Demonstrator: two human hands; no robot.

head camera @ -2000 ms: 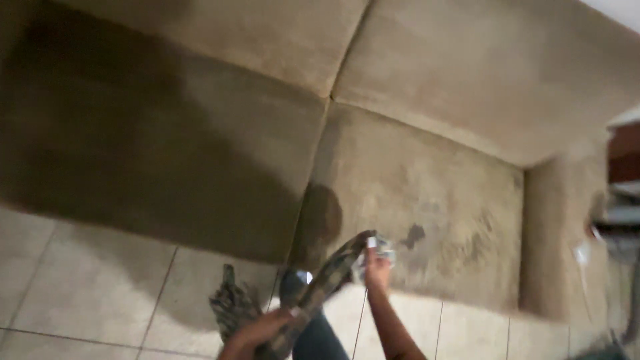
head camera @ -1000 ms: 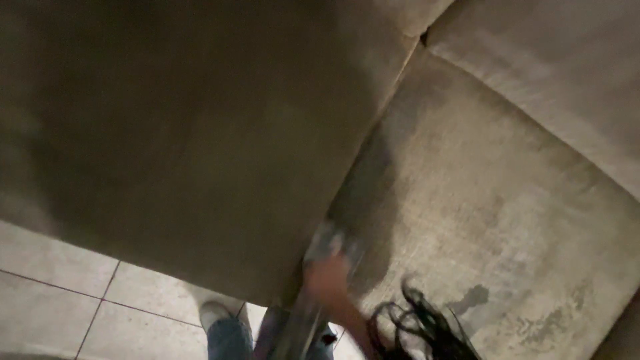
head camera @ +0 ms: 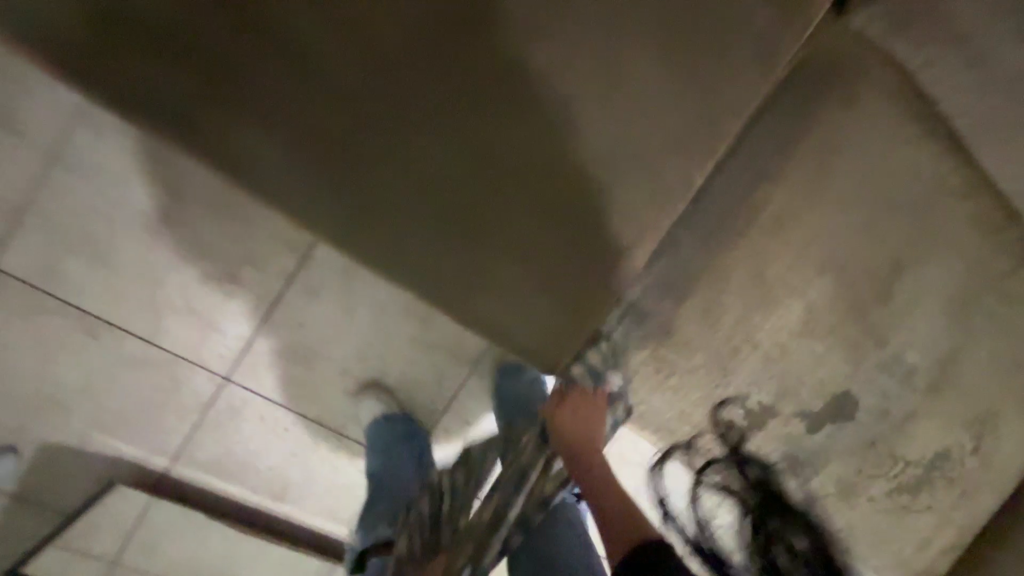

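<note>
My right hand (head camera: pixel 578 416) is closed around a bunched camouflage-patterned cloth (head camera: pixel 512 496) at the front end of the seam between two sofa seat cushions. The cloth runs down across jeans-clad legs to the bottom edge. A blurred bit of what looks like my left hand (head camera: pixel 436 565) shows at that edge by the cloth, its fingers hidden. The right seat cushion (head camera: pixel 768 280) is tan and worn, with dark patches (head camera: pixel 832 410) near its front. The left seat cushion (head camera: pixel 360 152) lies largely in shadow.
Pale floor tiles (head camera: pixel 344 320) run along the sofa front. One shoe (head camera: pixel 378 400) and jeans legs (head camera: pixel 396 464) stand there. A dark-edged frame (head camera: pixel 240 508) lies at the lower left. Dark curly hair strands (head camera: pixel 760 512) hang at the lower right.
My right hand has moved from above the right cushion's front to the cushion seam, then down to its front end, still holding the cloth. The view has turned and come closer.
</note>
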